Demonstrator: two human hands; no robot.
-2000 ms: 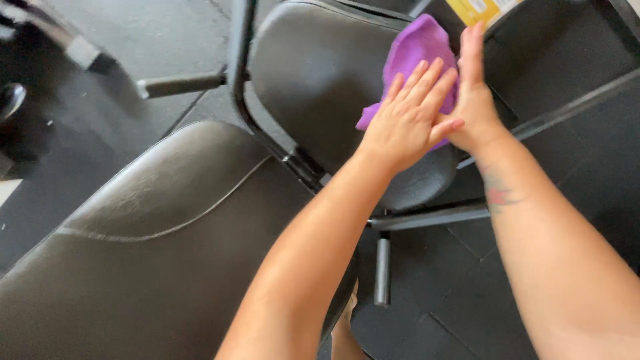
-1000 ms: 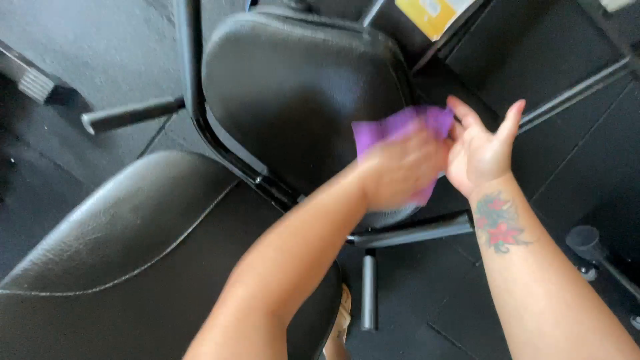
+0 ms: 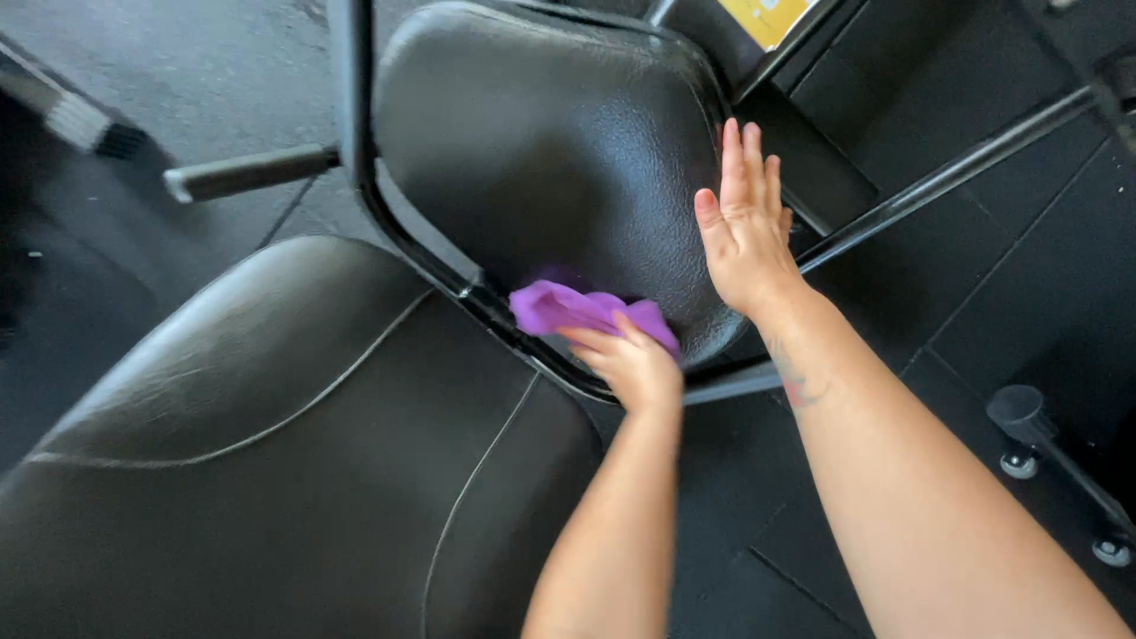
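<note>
A black padded chair seat (image 3: 532, 151) with a textured, shiny surface lies inside a black tubular metal frame (image 3: 355, 115). My left hand (image 3: 635, 364) holds a crumpled purple cloth (image 3: 577, 309) against the near edge of that seat, close to the frame. Fingers extended and empty, my right hand (image 3: 750, 222) is at the seat's right edge; whether it touches the edge I cannot tell. A tattoo shows on the right wrist.
A larger black padded seat (image 3: 311, 497) with pale stitching fills the lower left. A metal bar (image 3: 950, 182) crosses the right side. Wheeled base legs (image 3: 1021, 413) stand at the lower right. A yellow and white item (image 3: 768, 19) lies at the top, and a brush-like object (image 3: 84, 122) at upper left.
My left hand has moved with the purple cloth from the seat's right part to its near edge, away from my right hand. Two seconds ago both hands were close together at the cloth.
</note>
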